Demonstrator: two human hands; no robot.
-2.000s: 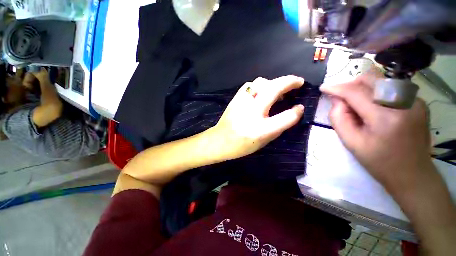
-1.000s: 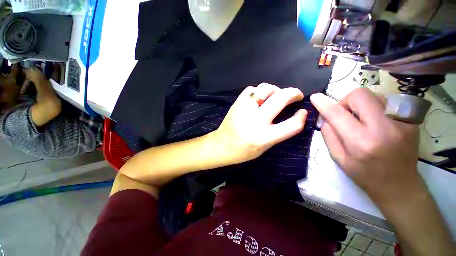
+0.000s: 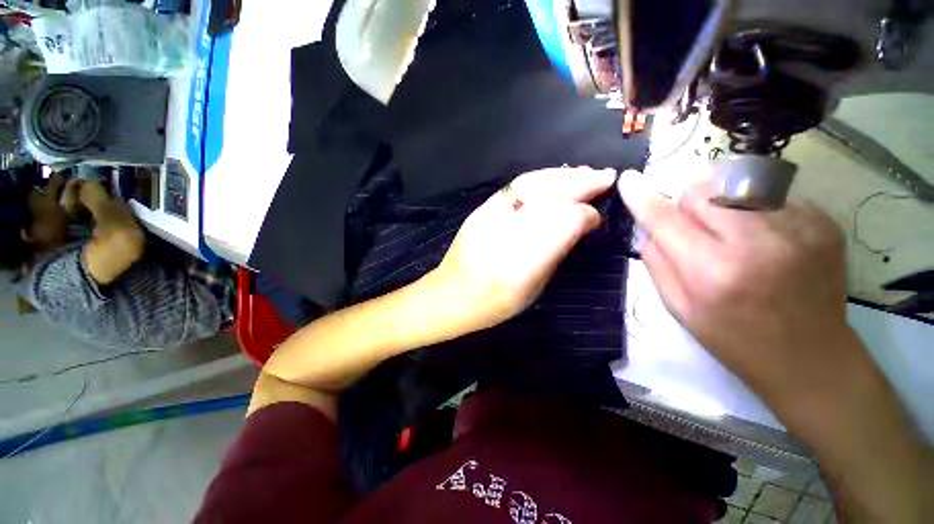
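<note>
A pinstripe fabric piece [image 3: 410, 230] lies in front of me, with plain black fabric [image 3: 492, 113] beyond it. My left hand [image 3: 522, 235] rests on the fabric, its thumb and index finger pinched together at the right edge of the cloth. My right hand [image 3: 732, 251] is at the same edge, its fingertips meeting the cloth just beside the left fingertips; part of it is behind the grey machine knob. The sewing machine head [image 3: 666, 51] is above the hands, with small red-orange marks [image 3: 634, 122] beside the needle area.
A pale rounded object [image 3: 381, 41] stands above the cloth. A red basket [image 3: 258, 319] is at the table's left edge. Black snips [image 3: 909, 292] lie at the far right. A person [image 3: 113, 266] sits at a neighbouring machine on the left. A measuring strip [image 3: 717, 432] runs along the front edge.
My left thumb and index finger have closed together at the cloth edge, and my right fingertips have moved closer to them. The view has shifted slightly.
</note>
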